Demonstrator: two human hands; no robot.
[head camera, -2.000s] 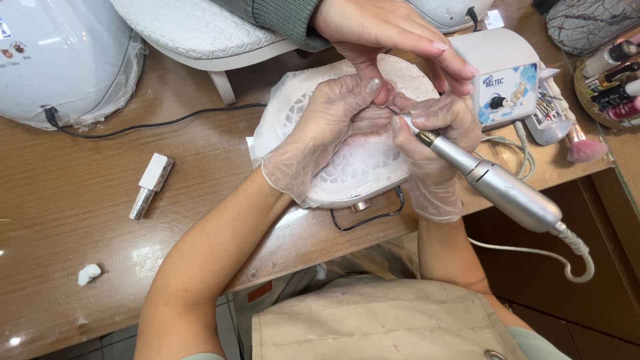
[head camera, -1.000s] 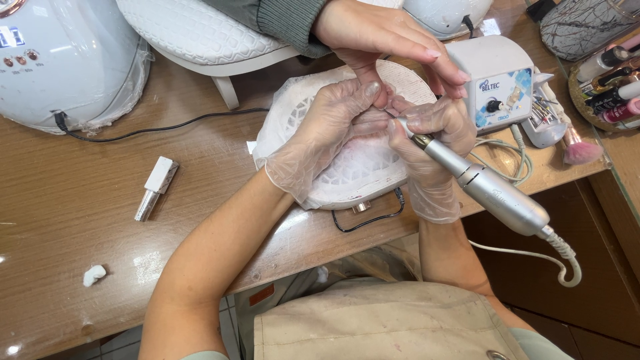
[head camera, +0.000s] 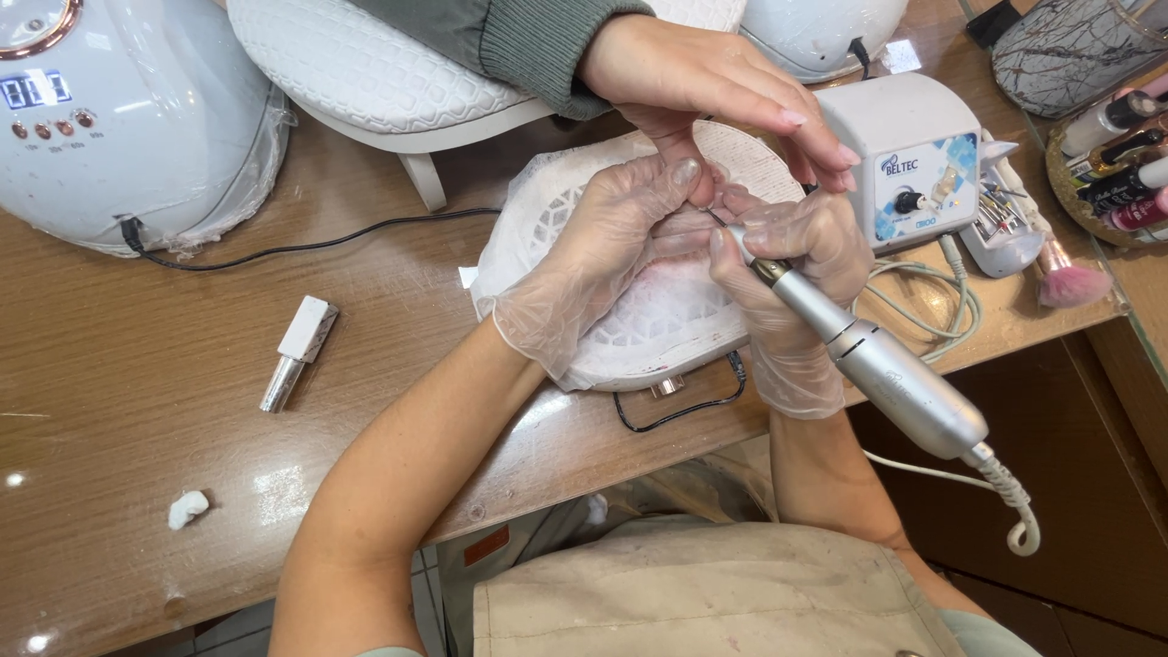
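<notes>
My left hand (head camera: 602, 246), in a clear glove, grips the thumb of another person's hand (head camera: 721, 78), which reaches in from the top in a green ribbed sleeve. In my gloved right hand (head camera: 803, 255) is a silver electric nail drill handpiece (head camera: 899, 388), its thin bit at that person's thumb; exact contact is hidden among the fingers. Both my hands are above a white nail dust collector (head camera: 662, 342) with a patterned grille and a thin white cover. The drill's control box (head camera: 944, 224) stands to the right, with a coiled cord beside it.
A padded white armrest (head camera: 383, 82) and a plastic-wrapped nail lamp (head camera: 137, 119) stand at the back left. On the wooden table lie a small bottle (head camera: 299, 351) and a white cotton wad (head camera: 188, 509). Drill bits (head camera: 1004, 214), a pink brush (head camera: 1072, 283) and nail polish bottles (head camera: 1131, 178) are at the right.
</notes>
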